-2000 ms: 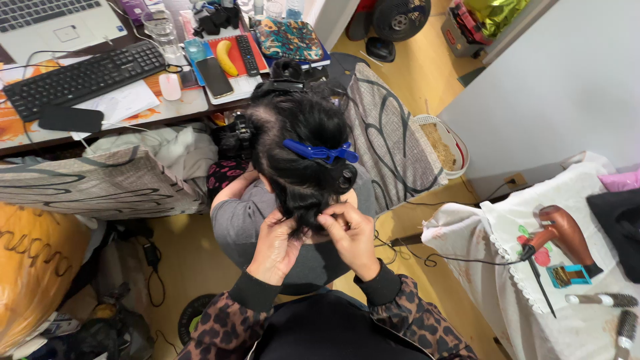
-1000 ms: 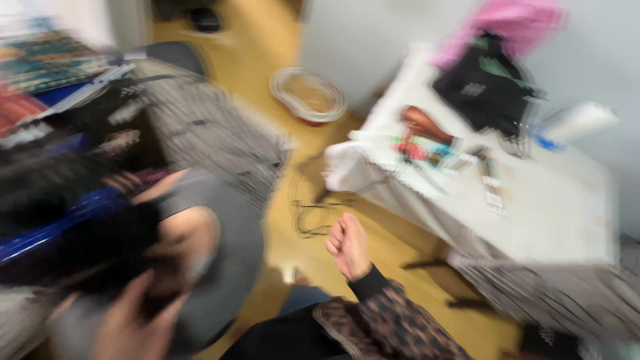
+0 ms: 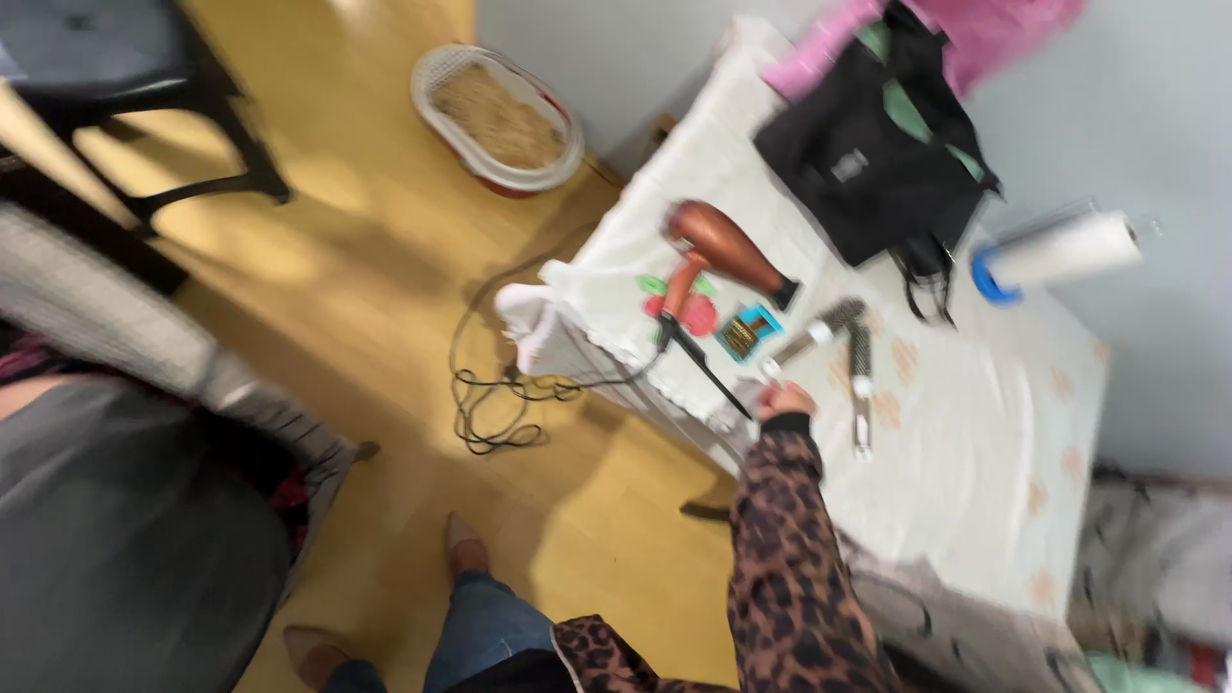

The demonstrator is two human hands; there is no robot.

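Observation:
My right hand (image 3: 786, 399), in a leopard-print sleeve, reaches to the near edge of a table with a white cloth (image 3: 943, 500). It is at the tail end of a black tail comb (image 3: 707, 366) and just below the handle of a round hairbrush (image 3: 818, 335); whether its fingers hold anything cannot be told. A second round brush (image 3: 860, 390) lies to its right. Beyond the hand are a turquoise pack of hairpins (image 3: 749, 332) and a copper-coloured hair dryer (image 3: 727, 248). My left hand is out of view.
A black bag (image 3: 866, 164) and a paper roll (image 3: 1068, 255) lie farther back on the table. The dryer's black cord (image 3: 496, 409) loops down to the floor. An oval basket (image 3: 500, 120) and a black plastic stool (image 3: 144, 96) stand beyond. At left is a grey-clad person (image 3: 125, 520).
My right hand has left the person's dark hair and moved right to the table. The view has swung right; my left hand, earlier at the hair, has gone out of view.

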